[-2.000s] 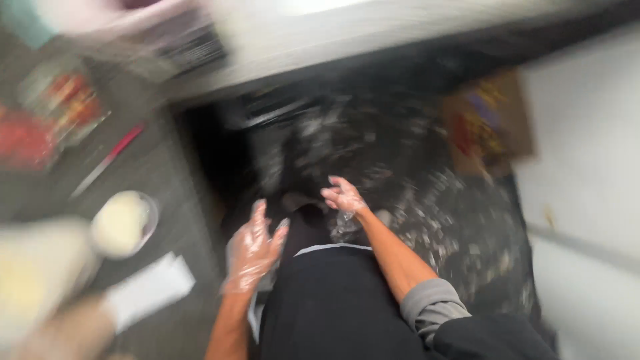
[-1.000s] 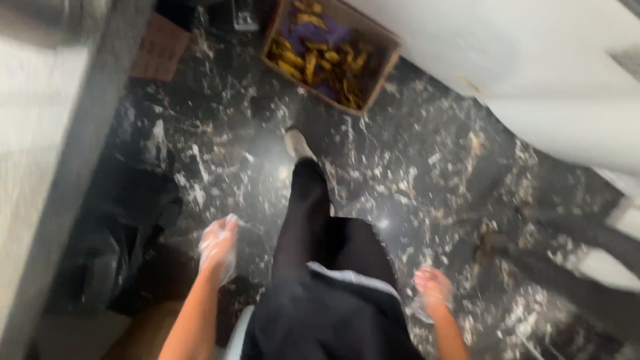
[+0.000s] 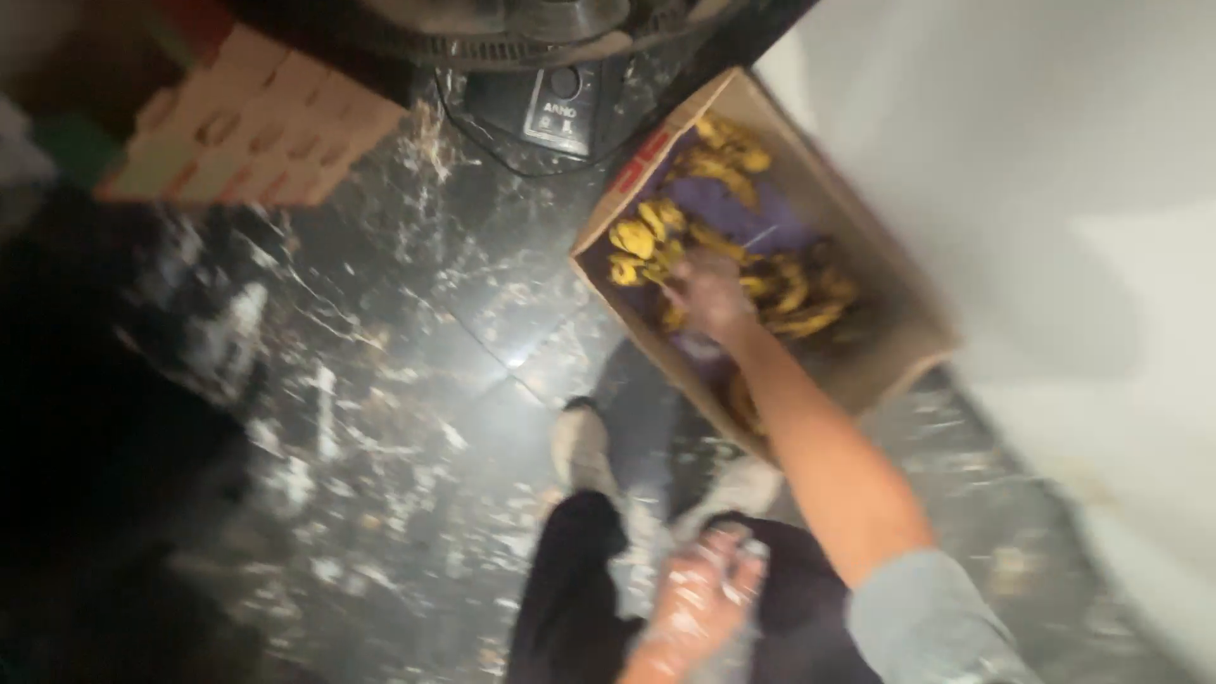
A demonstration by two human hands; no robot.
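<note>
A cardboard box (image 3: 893,271) stands open on the floor, with several bunches of ripe bananas (image 3: 803,299) on purple lining (image 3: 755,218) inside. My right hand (image 3: 708,290), in a thin clear glove, reaches into the box and touches the bananas at its left side; blur hides whether its fingers grip any. My left hand (image 3: 708,589), also in a clear plastic glove, hangs over my legs below the box, its fingers partly curled. I see nothing held in it.
Dark marbled floor tiles (image 3: 380,380) lie under my shoes (image 3: 581,442). A black device with a cable (image 3: 565,109) sits behind the box, near a round dark appliance (image 3: 532,28). Cut-out cardboard (image 3: 266,133) is at upper left, a white surface (image 3: 1073,237) at right.
My right hand has moved into the box of bananas, which stood farther off one second ago. My left hand has come in front of my legs. The view has swung strongly.
</note>
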